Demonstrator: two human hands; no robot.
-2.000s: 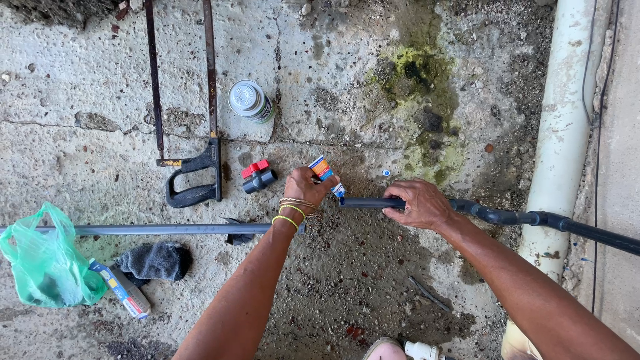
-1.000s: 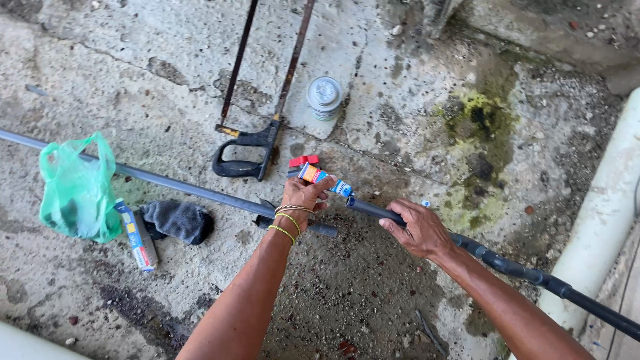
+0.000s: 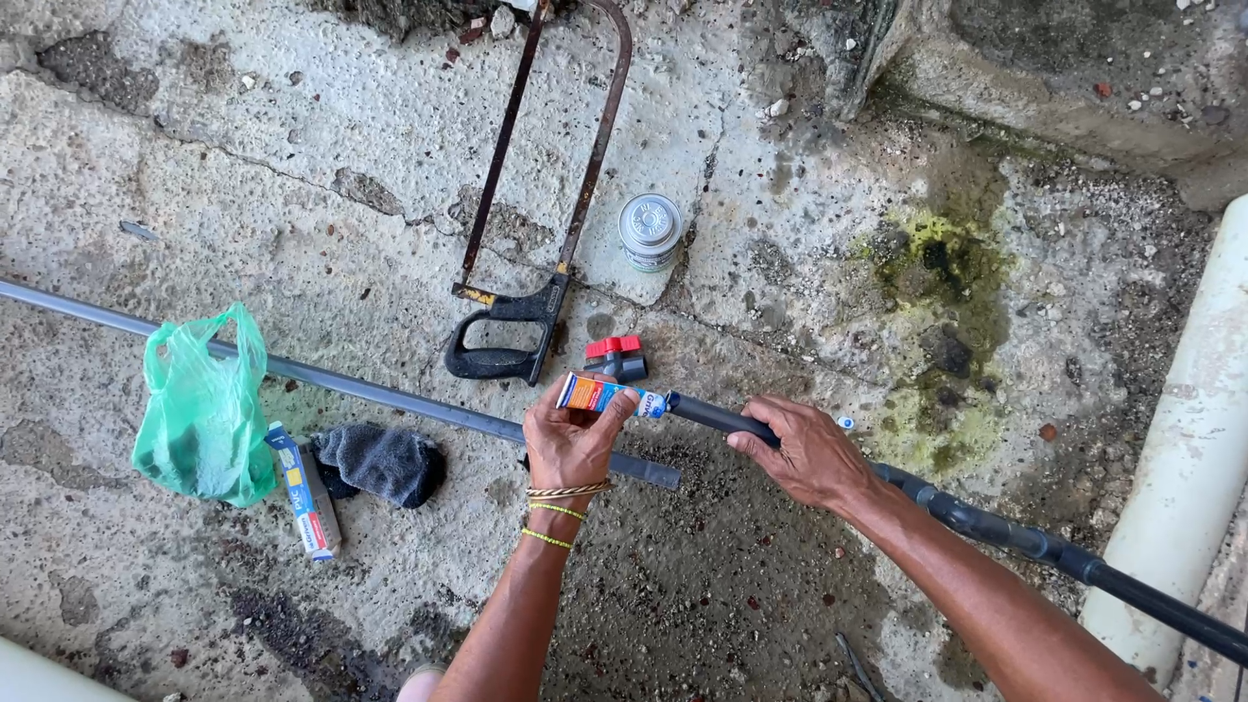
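Observation:
My left hand point(image 3: 575, 439) holds a small tube of PVC cement point(image 3: 612, 398), its nozzle end at the open end of a dark grey PVC pipe point(image 3: 710, 413). Around that pipe, a little behind its end, my right hand point(image 3: 804, 448) is closed. Just above the tube lies a ball valve with a red handle point(image 3: 614, 357). A small blue and white cap point(image 3: 845, 422) rests on the ground beyond my right hand. A loose grey pipe point(image 3: 409, 398) runs from the left edge and passes behind my left hand.
A hacksaw point(image 3: 502, 363) and a metal can point(image 3: 650, 232) are on the rough concrete. At left are a green plastic bag point(image 3: 210, 409), a cement box point(image 3: 302, 492) and a dark grey cloth point(image 3: 380, 463). A thick white pipe point(image 3: 1175, 429) stands right; a concrete ledge point(image 3: 1053, 127) is at upper right.
The view has turned and shifted. Both hands keep their holds on the tube and the pipe, with the tube staying by the pipe's end.

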